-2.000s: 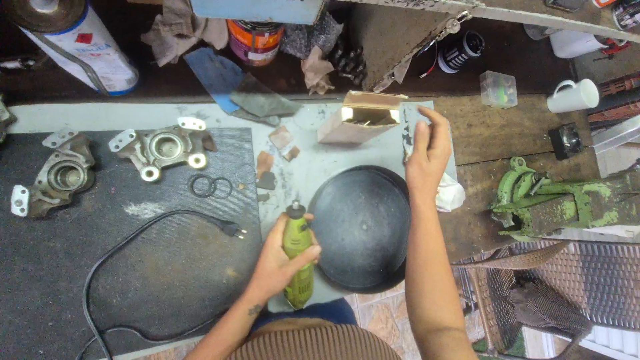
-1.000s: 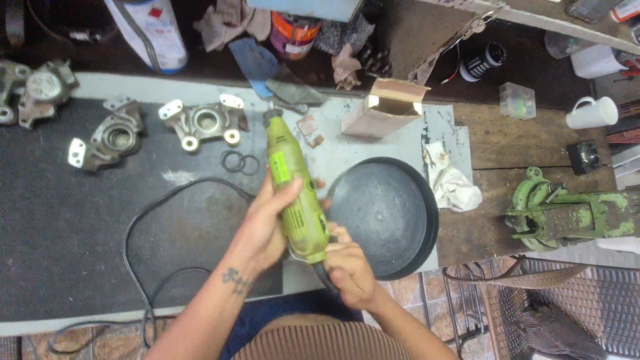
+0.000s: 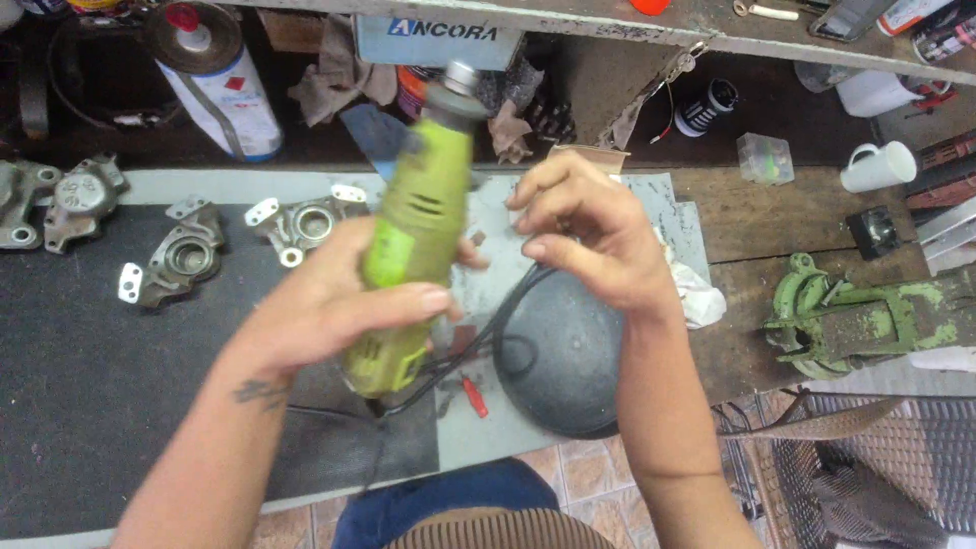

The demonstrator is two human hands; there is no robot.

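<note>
My left hand [image 3: 343, 297] is closed around a green rotary tool [image 3: 419, 229], held with its metal nose up and slightly blurred. From the tool's lower end a black cord [image 3: 450, 362] loops over a round black pan [image 3: 572, 343] and up to my right hand [image 3: 595, 229]. The right hand's fingers are curled around the cord, above the pan's upper edge. A small red object [image 3: 474, 396] lies left of the pan. Cast metal caliper parts [image 3: 187, 255] rest on the dark mat, with another caliper part [image 3: 309, 221] partly behind my left hand.
A cardboard box [image 3: 591, 158] stands behind my right hand. A green bench vise [image 3: 869, 313] is at the right, near a white mug [image 3: 881, 166] and a clear plastic box [image 3: 765, 158]. White crumpled paper [image 3: 698, 297] lies beside the pan. A large can [image 3: 221, 91] stands at the back left.
The tool has been raised in my left hand. My right hand has moved from the tool's lower end up beyond the pan, with cord in it. The cord now crosses the pan.
</note>
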